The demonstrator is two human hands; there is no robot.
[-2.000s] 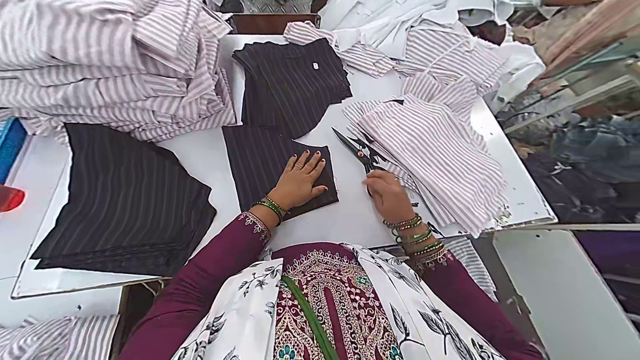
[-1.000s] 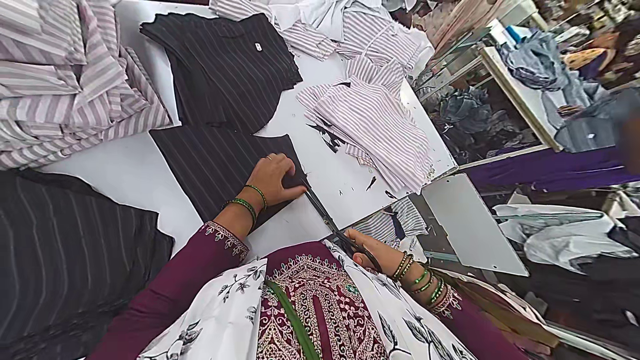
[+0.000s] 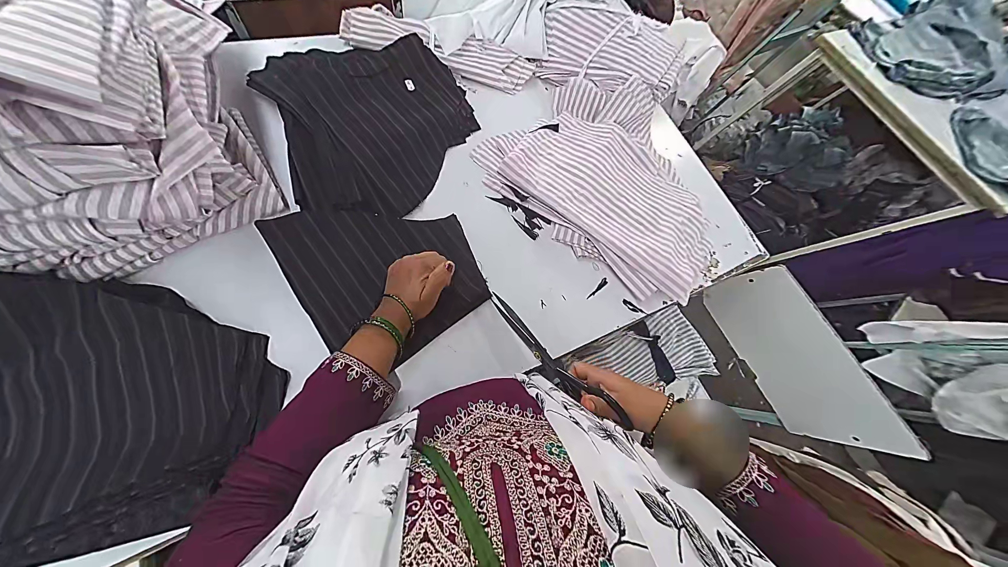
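Note:
My left hand (image 3: 420,282) rests curled on a black pinstriped fabric piece (image 3: 346,272) on the white table, its fingertips bent under; whether they pinch the cloth cannot be told. In my right hand (image 3: 618,396) are black-handled fabric scissors (image 3: 543,354), held near the table's front edge. The scissors' blades look closed, and their tips point up and left at the right corner of that black piece. Just beyond it lies a stack of black pinstriped pieces (image 3: 370,118) with a small white tag. More dark striped cloth (image 3: 126,409) spreads at the left.
A large heap of striped fabric (image 3: 118,150) stands at the upper left. Striped cut pieces (image 3: 606,189) lie on the right of the table (image 3: 504,315), with black scraps (image 3: 524,216) beside them. A grey-white panel (image 3: 811,354) and shelves with cloth are at the right.
My left hand has gone from flat and spread on the black piece to curled. My right hand with the scissors has moved toward my body. The view has shifted.

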